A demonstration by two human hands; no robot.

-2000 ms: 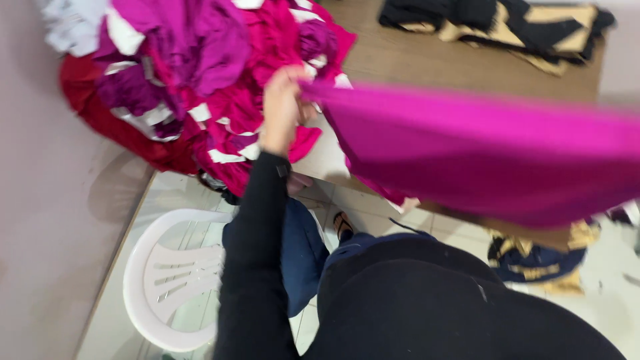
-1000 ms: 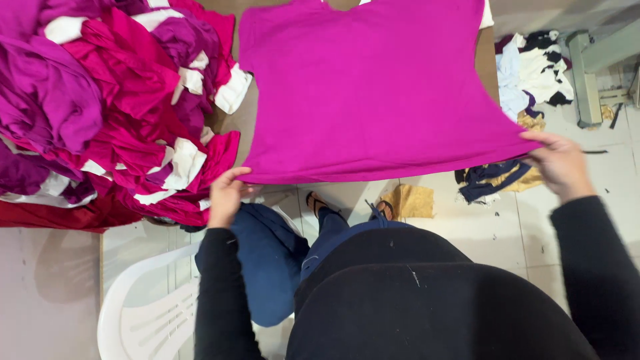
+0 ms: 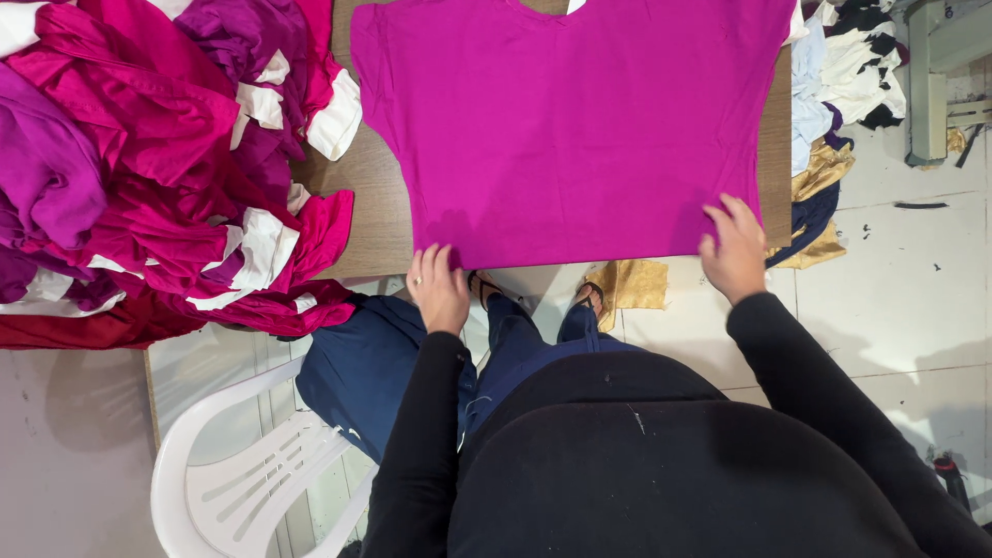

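Observation:
A magenta fabric top (image 3: 573,139) lies spread on a brown wooden table (image 3: 376,205), its neckline at the far side and its straight hem along the near edge. My left hand (image 3: 439,288) touches the hem's left corner, fingers spread over the cloth and the table edge. Near the hem's right end, my right hand (image 3: 732,246) rests with parted fingers on the fabric. Neither hand appears to grip the cloth. The top's upper edge runs partly out of view.
A heap of pink, purple and white garments (image 3: 155,163) covers the table's left side. A white plastic chair (image 3: 182,465) with dark blue cloth (image 3: 349,372) stands at lower left. Fabric scraps (image 3: 849,70) lie beyond the right edge, near a grey metal leg (image 3: 926,93).
Earlier the magenta top was raised and stretched by my hands; now it lies flat on the table. Both hands have let go of its lower corners. The view has shifted.

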